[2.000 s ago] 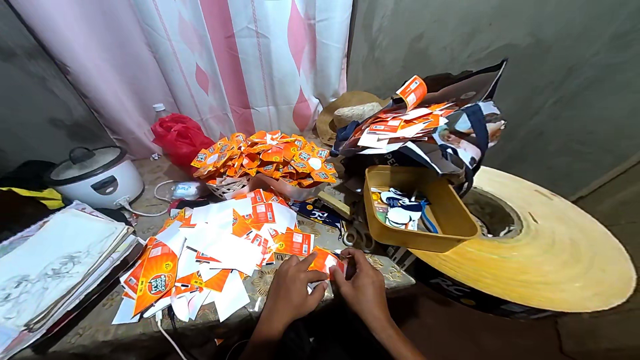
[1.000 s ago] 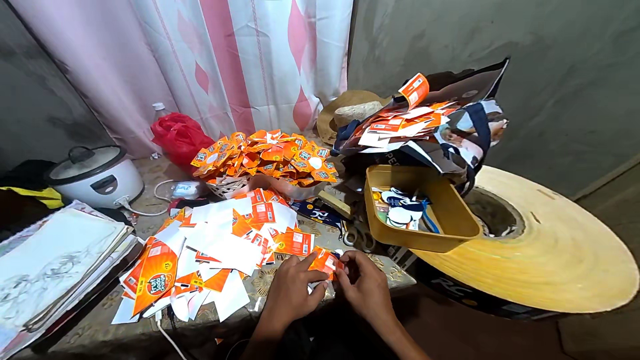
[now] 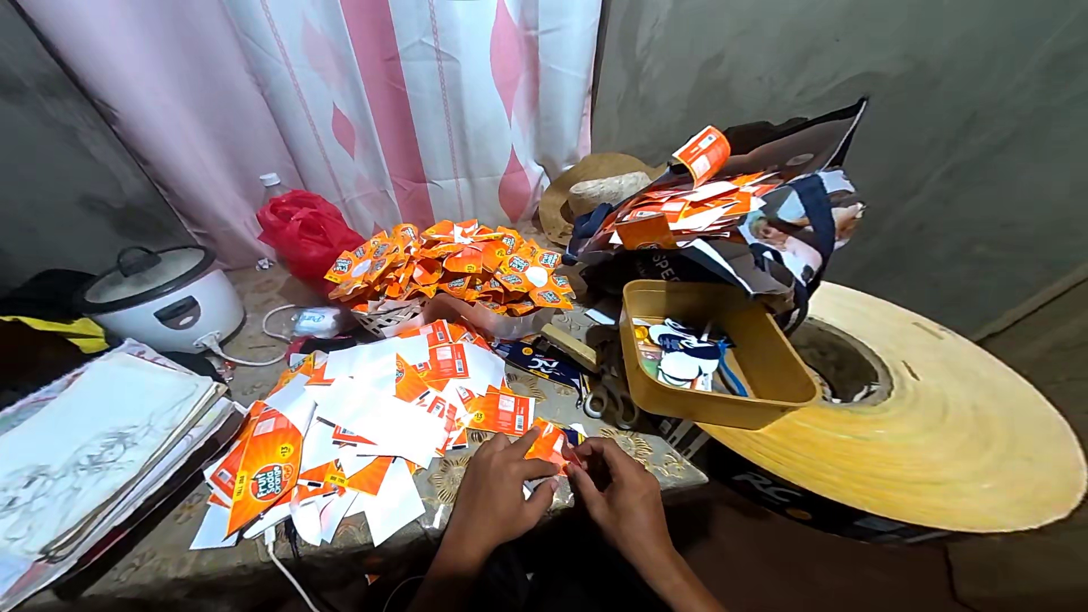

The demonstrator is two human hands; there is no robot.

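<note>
My left hand (image 3: 501, 484) and my right hand (image 3: 619, 491) meet at the table's front edge, both with fingers closed on a small orange printed paper piece (image 3: 551, 446). Left of them spreads a loose pile of orange and white paper pieces (image 3: 382, 416), some showing their blank side. Behind that pile, a basket (image 3: 389, 318) is heaped with folded orange paper pieces (image 3: 459, 265). Scissors (image 3: 609, 403) lie just behind my right hand, partly shadowed.
A tan plastic container (image 3: 722, 412) with small items overlaps a large round coiled roll (image 3: 960, 425) at right. Behind it stands a bag (image 3: 807, 221) of paper pieces. A rice cooker (image 3: 161, 297), a red plastic bag (image 3: 306, 234) and a paper stack (image 3: 93, 450) are at left.
The fingers of my right hand have shifted slightly around the small orange piece. The piles and containers have not moved.
</note>
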